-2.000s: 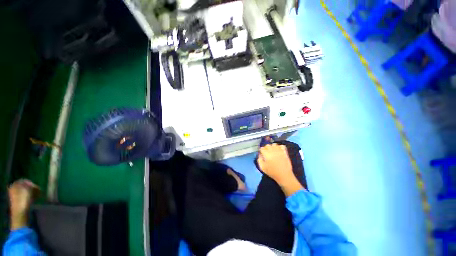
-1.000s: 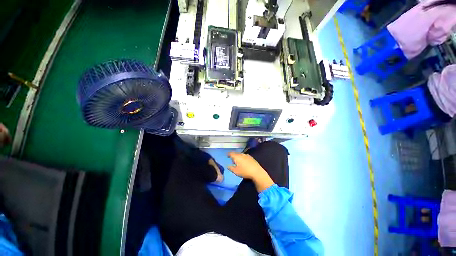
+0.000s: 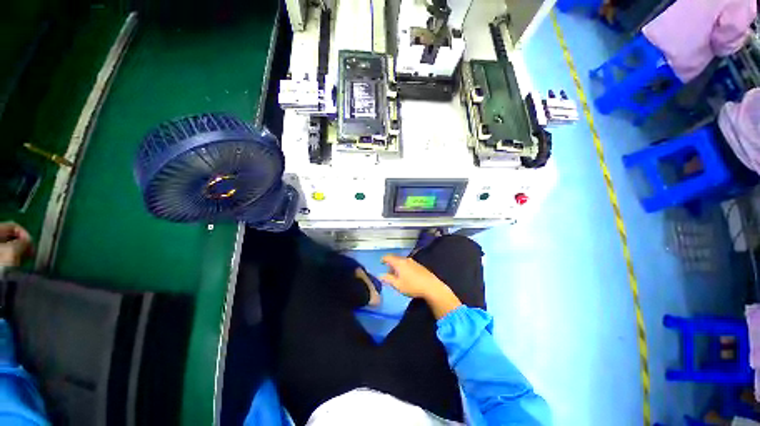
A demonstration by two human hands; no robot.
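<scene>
A black phone-sized unit (image 3: 362,100) with a white-printed label lies in the left fixture (image 3: 369,148). The right fixture (image 3: 502,108) shows its bare green bed. My right hand (image 3: 406,276) is over my right thigh, empty, fingers loosely apart. My left hand (image 3: 12,244) is at the far left, small and cut off by the picture's edge, beyond the far end of a dark tray-like panel (image 3: 71,333) on the green belt. Whether it holds anything is not visible. The touchscreen (image 3: 423,198) shows a green area.
A dark blue desk fan (image 3: 212,170) stands at the belt edge. The central machine head (image 3: 427,46) is between the fixtures. Yellow, green and red (image 3: 521,199) buttons line the front panel. Blue stools (image 3: 679,166) and people in pink sleeves are at right, beyond yellow floor tape.
The view has swung left and settled. The loaded left fixture now shows in front, where it was not visible two seconds ago. My right hand has opened from a loose fist. The screen has turned green.
</scene>
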